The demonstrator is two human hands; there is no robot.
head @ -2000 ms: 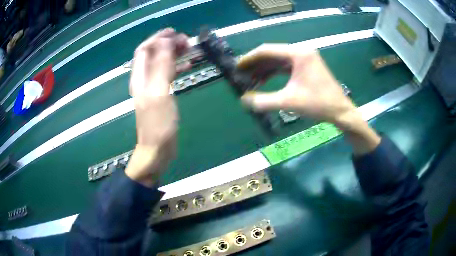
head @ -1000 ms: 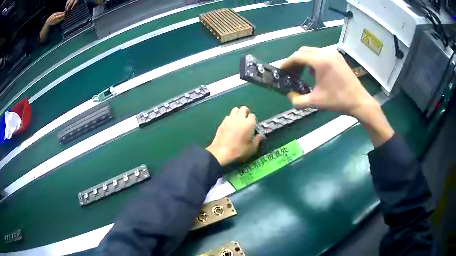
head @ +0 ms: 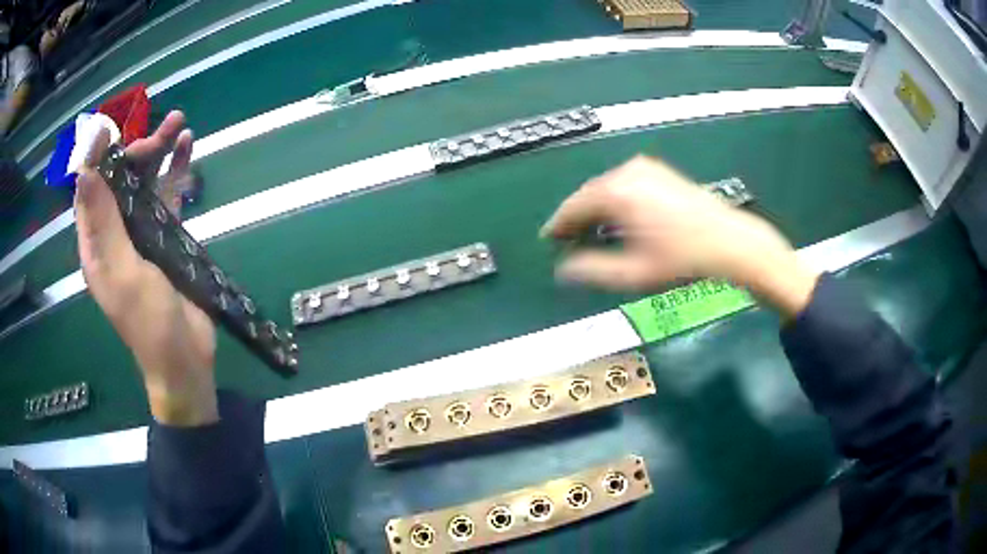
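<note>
My left hand (head: 135, 287) holds a dark fixture bar (head: 200, 276) tilted at the left, its row of stations showing. My right hand (head: 660, 227) is blurred over the belt right of centre, fingers curled with a gap between thumb and fingers; whether it holds a small part cannot be told. A grey fixture base (head: 395, 284) with several silvery round pieces lies on the belt between the hands. Another grey base (head: 732, 193) is mostly hidden behind my right hand. Two brass-coloured plates (head: 514, 405) with round holes lie on the near bench.
Another grey fixture (head: 515, 136) lies across the middle white rail. A green label (head: 688, 310) is on the near rail. A white machine box (head: 920, 97) stands at the right. Stacked brass plates (head: 649, 13) are at the back. Red and blue bins (head: 127, 114) and a person's arm are far left.
A dark bar formerly in my right hand is gone from it, and my left hand now holds one, raised at the left. My right hand is lower. The view has shifted.
</note>
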